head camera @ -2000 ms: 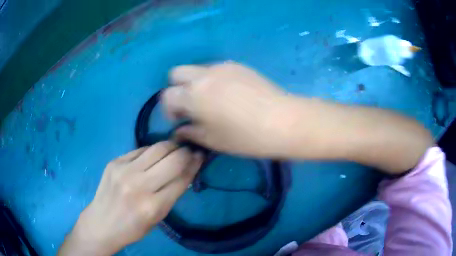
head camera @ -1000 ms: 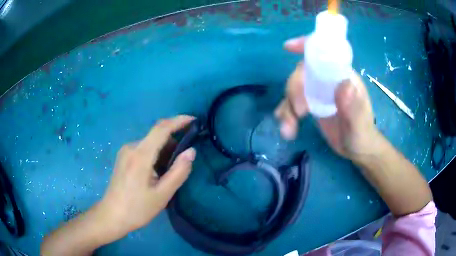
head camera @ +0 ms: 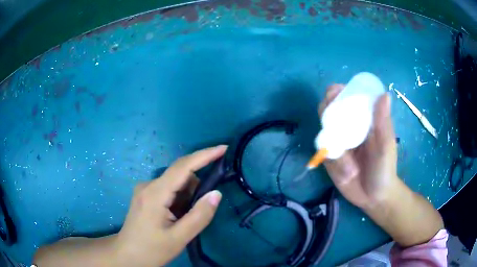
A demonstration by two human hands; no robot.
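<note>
My left hand (head camera: 172, 201) holds one end of the black headband (head camera: 327, 229) between thumb and fingers, near the hinge. A black open C-shaped yoke (head camera: 241, 151) extends from this end. A second yoke (head camera: 301, 221) with a grey face lies inside the headband arc, touching the first. A thin black wire (head camera: 279, 169) curves across the first yoke's opening. My right hand (head camera: 361, 156) holds the translucent needle bottle (head camera: 353, 114) tilted, its orange nozzle pointing down left, the needle over the bench right of the first yoke. The headband's bottom is cut off by the picture's edge.
A thin whitish stick tool (head camera: 416, 112) lies on the blue-green bench (head camera: 157, 99) at the right. Black parts (head camera: 467, 104) are along the right edge, and another black arc (head camera: 6, 219) is at the left edge. A clear plastic bag (head camera: 368, 259) shows below the bench.
My right hand has turned the bottle from nozzle up to nozzle down. The headband, yokes and my left hand appear lower in the picture. Two seconds ago both hands were together at the joint.
</note>
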